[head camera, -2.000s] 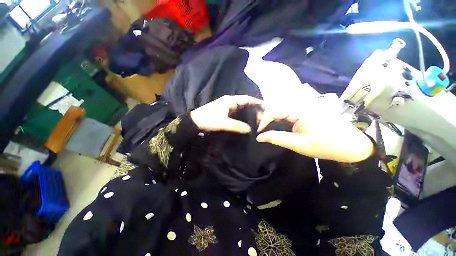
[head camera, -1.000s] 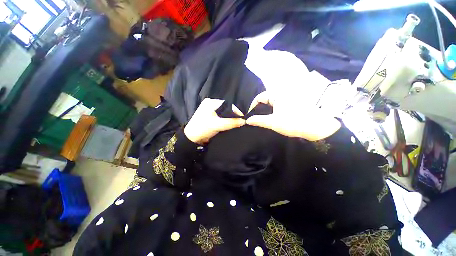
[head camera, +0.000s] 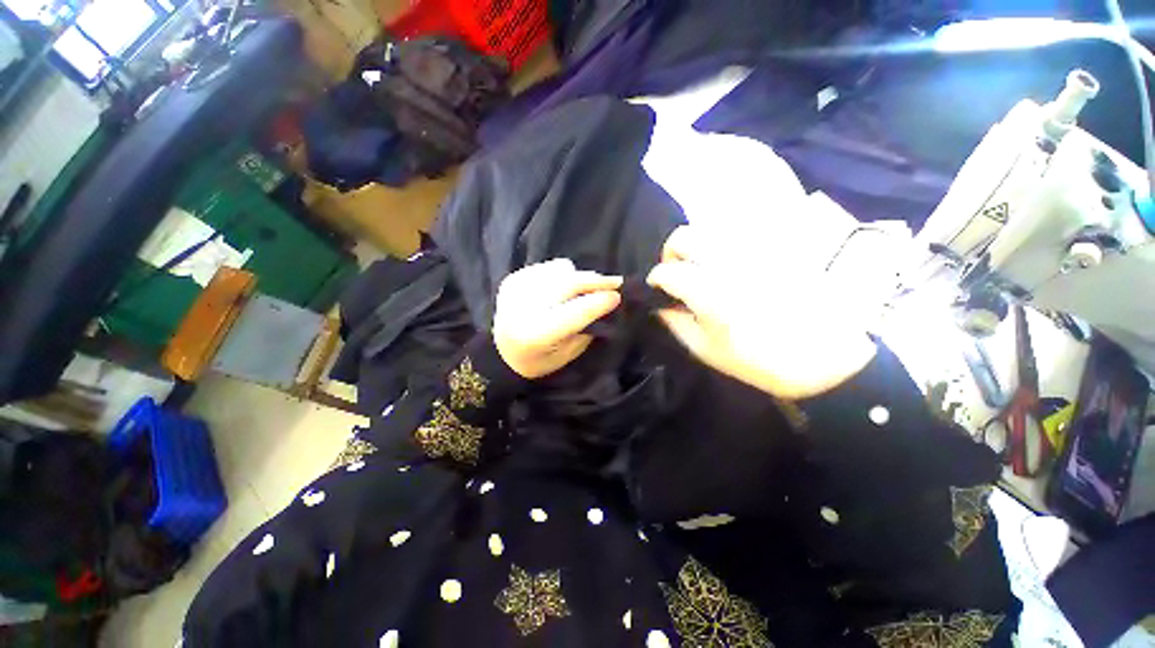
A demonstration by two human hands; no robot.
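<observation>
A black garment (head camera: 545,190) lies in a soft heap over my lap and up to the white table edge. My left hand (head camera: 552,317) is at its middle, fingers curled, thumb and fingertips pinching a bit of the black cloth. My right hand (head camera: 747,317) is just right of it, fingers bent down and pinching the same cloth a short gap away. My right hand is overexposed and merges with the bright table. The exact edge or seam between the fingertips is too dark to tell.
The sewing machine (head camera: 1013,215) stands at the upper right. Red-handled shears (head camera: 1021,424) and a smartphone (head camera: 1099,437) lie below it. A blue basket (head camera: 177,468) and a wooden stool (head camera: 260,329) stand at left. A red basket (head camera: 488,25) is at the top.
My fingertips, touching one second ago, are now slightly apart, and my left fingers have curled in. The view has shifted, showing the shears more fully than two seconds ago.
</observation>
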